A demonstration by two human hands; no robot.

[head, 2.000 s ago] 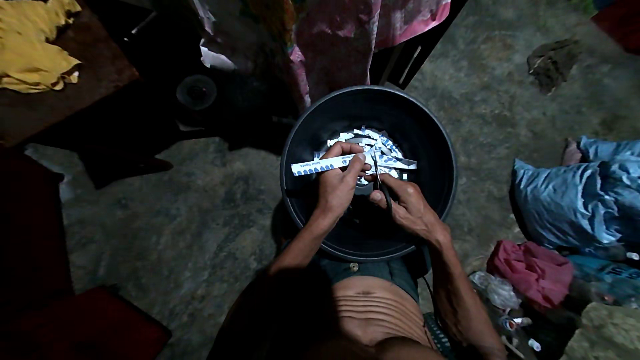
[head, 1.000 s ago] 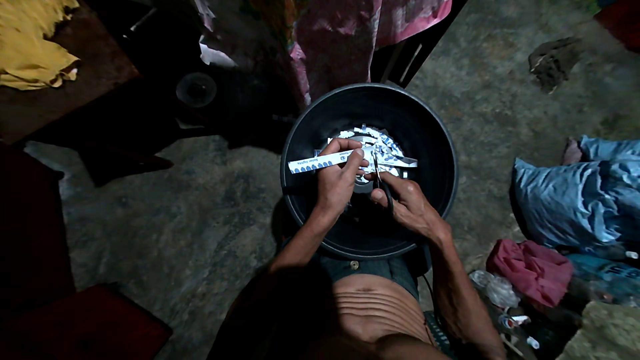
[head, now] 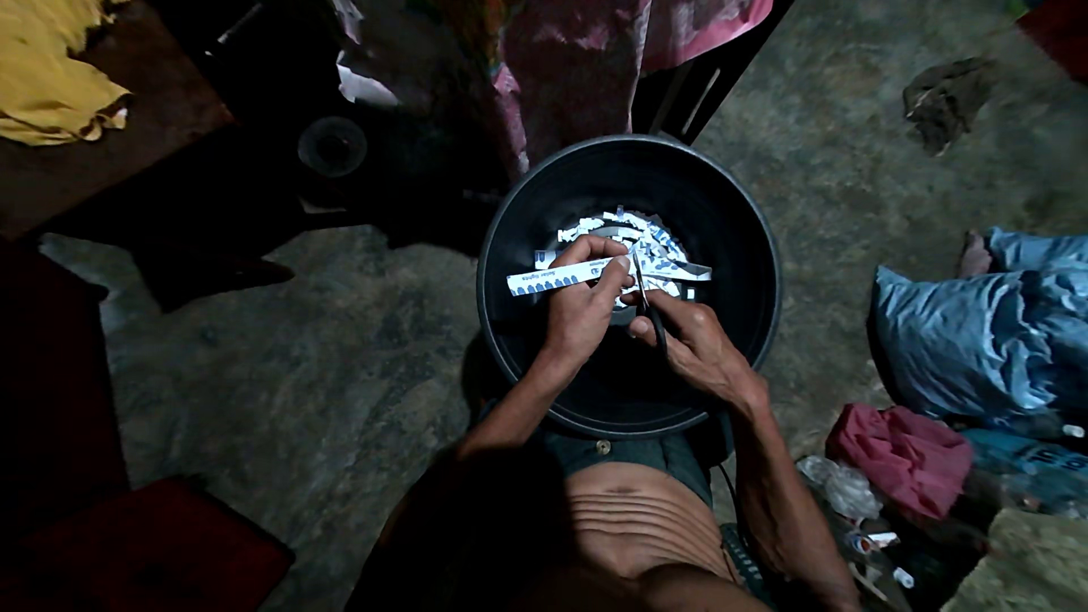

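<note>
My left hand (head: 586, 297) pinches a white and blue printed strip (head: 552, 278), likely paper or thin card, whose long end sticks out to the left. In my right hand (head: 693, 340) is a pair of scissors with dark handles (head: 653, 321), its blades pointing up at the strip beside my left fingertips. Both hands are over a round black tub (head: 633, 416). Many small white and blue cut pieces (head: 659, 242) lie inside it, with longer strips among them. My fingers hide part of the blades and of the pieces.
Blue sacks (head: 960, 340), a pink plastic bag (head: 901, 459) and small litter lie on the floor at right. A pink cloth (head: 578, 85) hangs beyond the tub. Yellow cloth (head: 51, 76) is at upper left, a dark red thing (head: 161, 544) at lower left.
</note>
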